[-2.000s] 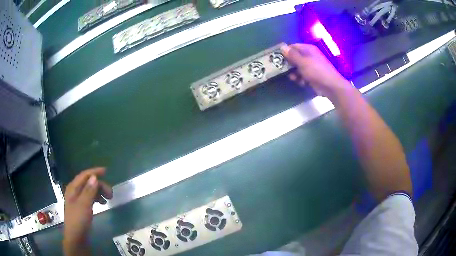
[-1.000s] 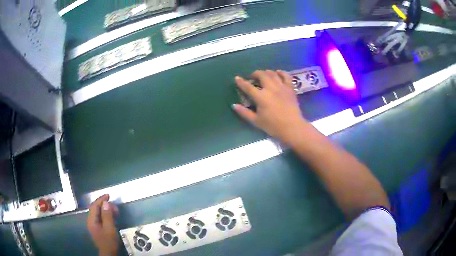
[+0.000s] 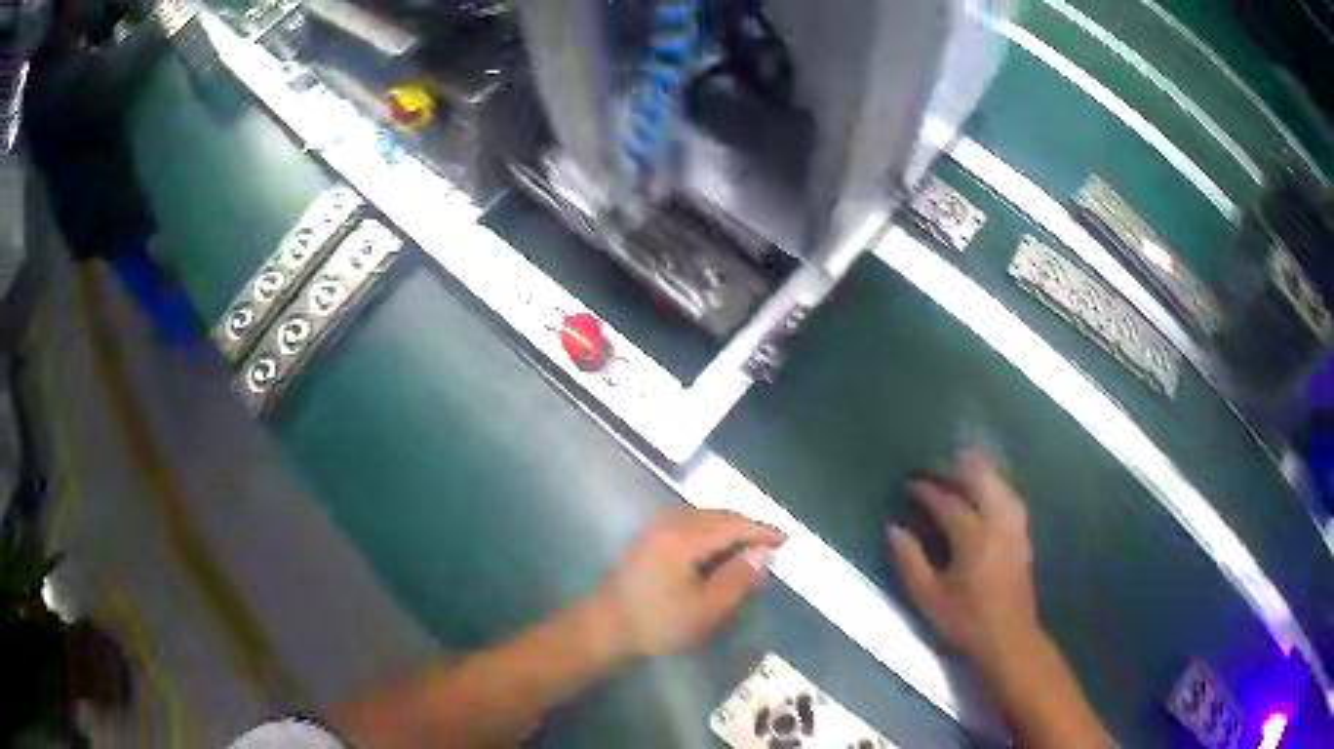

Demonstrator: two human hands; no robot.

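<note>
My left hand (image 3: 688,578) is over the bright metal rail, fingers curled with thumb and fingertips close; whether it holds something small is unclear. My right hand (image 3: 973,549) is over the green belt, blurred, fingers bent and apart, with nothing visible in it. A fan housing plate (image 3: 797,713) lies on the green worktop below my hands, cut off by the bottom edge. A four-fan module (image 3: 1208,707) lies on the belt at the lower right, beside the violet lamp (image 3: 1273,727).
Two four-fan modules (image 3: 315,300) lie side by side on the worktop at left. The assembly machine (image 3: 761,132) stands ahead, with a red push button (image 3: 582,340) on the rail (image 3: 490,278). More long units (image 3: 1097,315) lie beyond the belt. A person (image 3: 95,161) is at upper left.
The view has swung left towards the machine. My right hand has left the four-fan module near the lamp and is over bare belt. The two modules at left have come into view.
</note>
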